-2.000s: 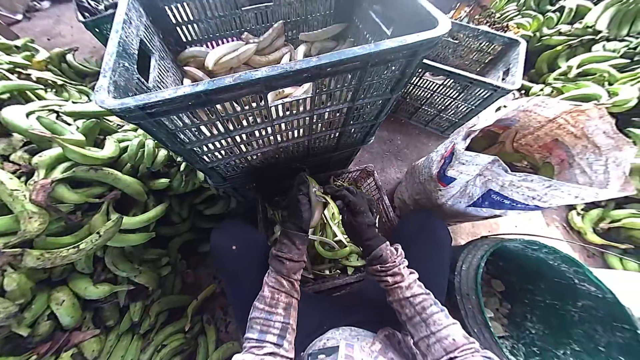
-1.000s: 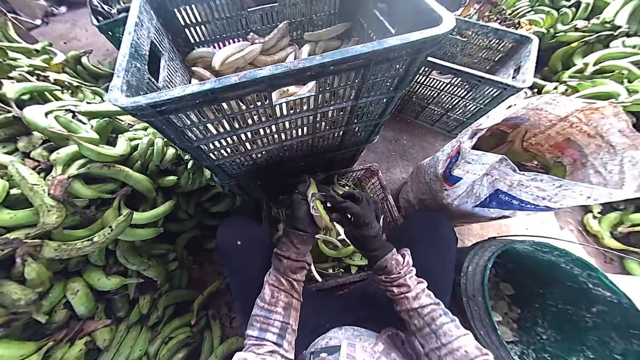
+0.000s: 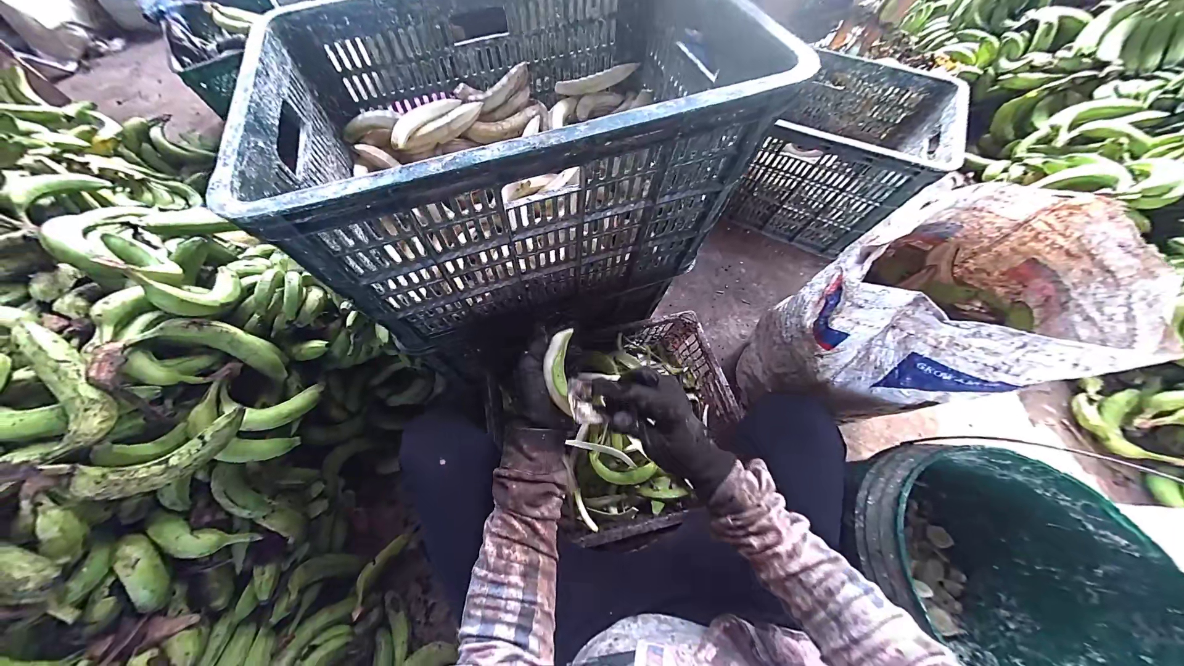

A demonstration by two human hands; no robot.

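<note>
My left hand (image 3: 535, 384), in a dark glove, is closed around a partly peeled green plantain (image 3: 557, 365) that stands nearly upright. My right hand (image 3: 652, 412), gloved too, touches the plantain's lower part; its fingers are bent around something small that I cannot make out. Both hands are over a small dark crate (image 3: 705, 361) between my knees, which holds green plantain peels (image 3: 624, 472). Just beyond, peeled plantains (image 3: 435, 125) lie inside a large green plastic crate (image 3: 518, 199).
Green plantains (image 3: 213, 347) are heaped at the left, more (image 3: 1091, 111) at the upper right. A second crate (image 3: 832, 166), an open woven sack (image 3: 832, 324) and a green bucket (image 3: 888, 518) with pale slices stand on the right.
The plantain in my left hand now shows a pale peeled surface beside green skin. My right hand has shifted slightly around its lower part.
</note>
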